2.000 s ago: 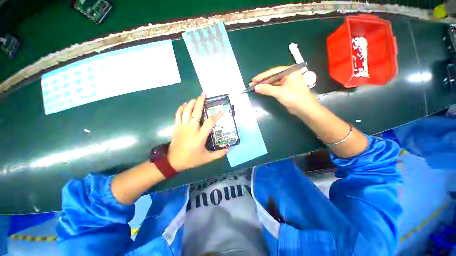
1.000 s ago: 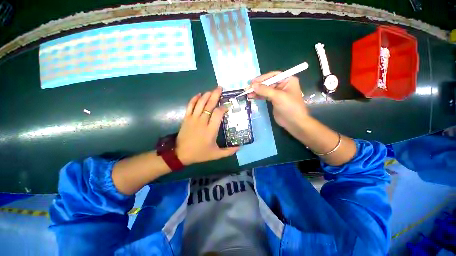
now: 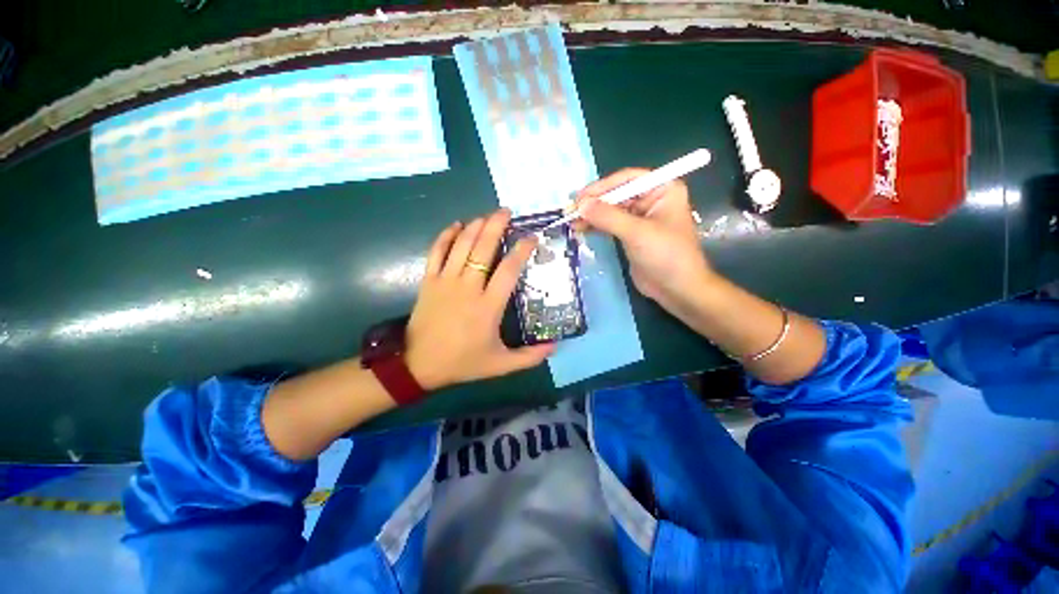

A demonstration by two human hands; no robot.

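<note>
An open phone unit (image 3: 550,290), black-framed with a green and silver board, lies on the narrow sticker sheet (image 3: 609,316) in front of me. My left hand (image 3: 470,304) grips its left side, thumb at the lower edge and fingers at the top left. My right hand (image 3: 654,238) holds pale tweezers (image 3: 650,182), their tip at the top part of the phone. Whether the tip holds a small piece cannot be seen. Rows of greyish pieces show at the sheet's far end.
The wide sticker sheet (image 3: 267,137) lies at the left. A white wristwatch (image 3: 762,187) lies right of my right hand, near the red parts bin (image 3: 892,139) holding small white parts. White bits lie on the dark green bench (image 3: 290,250). A worn pale edge borders the conveyor.
Since two seconds ago, my right hand has brought the tweezers from beside the phone onto its top part. The view has shifted. Over the last second, the hands have barely moved.
</note>
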